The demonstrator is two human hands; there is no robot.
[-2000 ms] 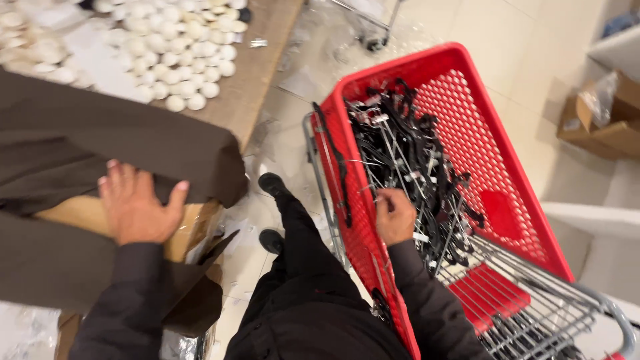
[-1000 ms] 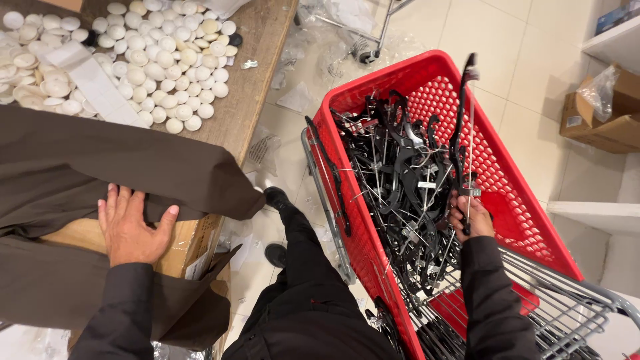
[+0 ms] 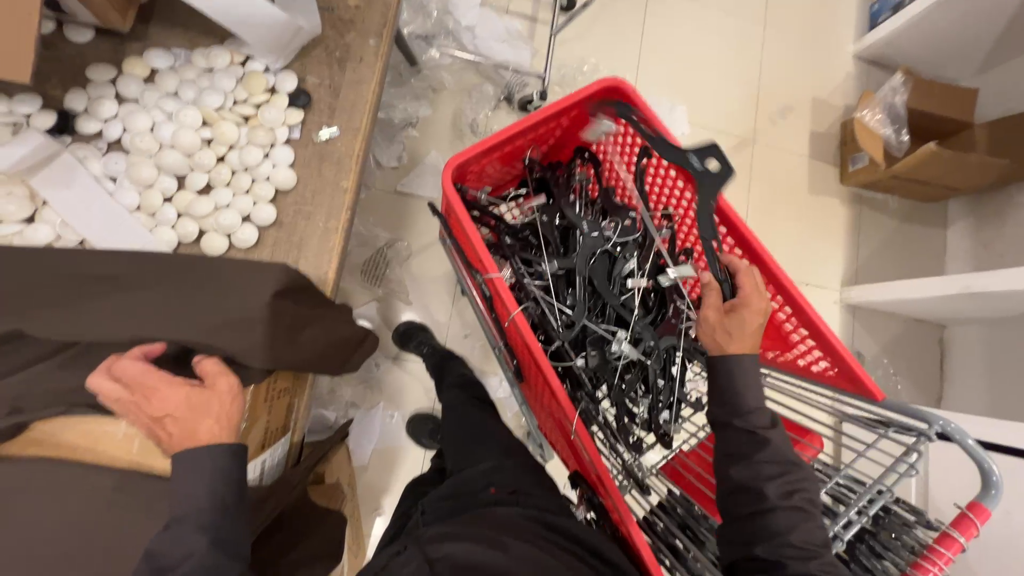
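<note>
My right hand (image 3: 734,308) grips one arm of a black plastic clothes hanger (image 3: 704,172) with a clip bar, held tilted over the red basket of a shopping cart (image 3: 532,352). Below it, a tangled heap of black hangers (image 3: 592,264) with metal hooks and clips lies in the basket. At the left, my left hand (image 3: 172,396) rests with fingers spread on dark brown fabric (image 3: 160,308), which drapes over a cardboard box (image 3: 276,408) beside the wooden table. Part of the fingertips is hidden at a fold of the cloth.
Many round white security tags (image 3: 188,160) lie on the wooden table (image 3: 324,184) with white paper strips (image 3: 84,196). Plastic wrap (image 3: 392,132) litters the tiled floor. White shelves (image 3: 936,288) and an open cardboard box (image 3: 932,156) stand at the right. More hangers fill the cart's lower part.
Two seconds ago my right hand was low at the heap's near side; it has since lifted a hanger, now turned from upright to slanting. My left hand has stayed on the fabric, its fingers shifted slightly.
</note>
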